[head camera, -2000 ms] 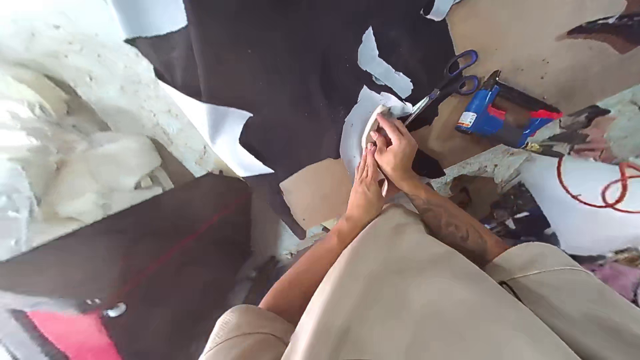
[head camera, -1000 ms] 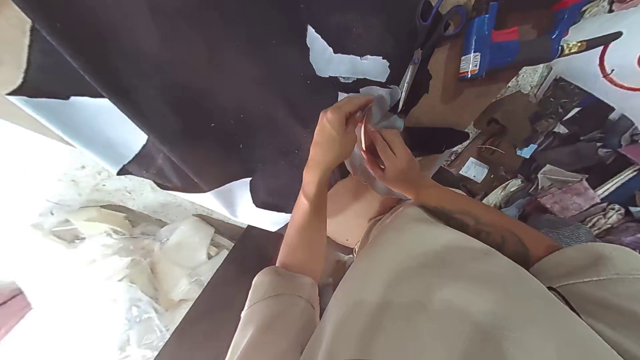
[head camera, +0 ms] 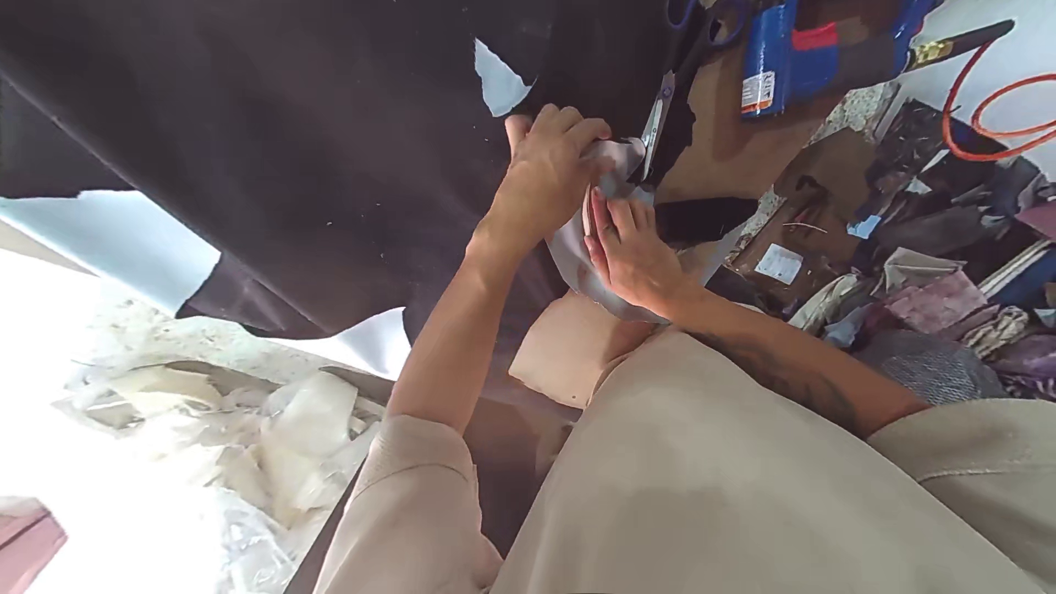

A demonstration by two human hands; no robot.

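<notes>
My left hand (head camera: pixel 553 165), its fingers bent over, grips the upper end of a grey sheet piece (head camera: pixel 582 268). Just below and to its right, my right hand (head camera: pixel 635 247) holds the same piece, with a thin pale curved edge showing beside its fingers. What lies under the fingers of both hands is hidden. Scissors (head camera: pixel 657 124) with dark blue handles lie beyond the hands, blades pointing toward the grey piece. Large dark sheet material (head camera: pixel 330 165) spreads under and to the left of the hands. A beige piece (head camera: pixel 557 351) lies just below them.
A blue and red pneumatic stapler (head camera: pixel 792 62) lies at the upper right, near an orange-red coiled hose (head camera: pixel 961 124). Mixed scraps (head camera: pixel 932 289) are heaped at the right, pale scraps (head camera: pixel 305 429) at the lower left. A light blue scrap (head camera: pixel 497 78) lies beyond my left hand.
My hands, close together two seconds ago, are now farther apart, with the left one higher on the grey piece. The view has moved in and turned.
</notes>
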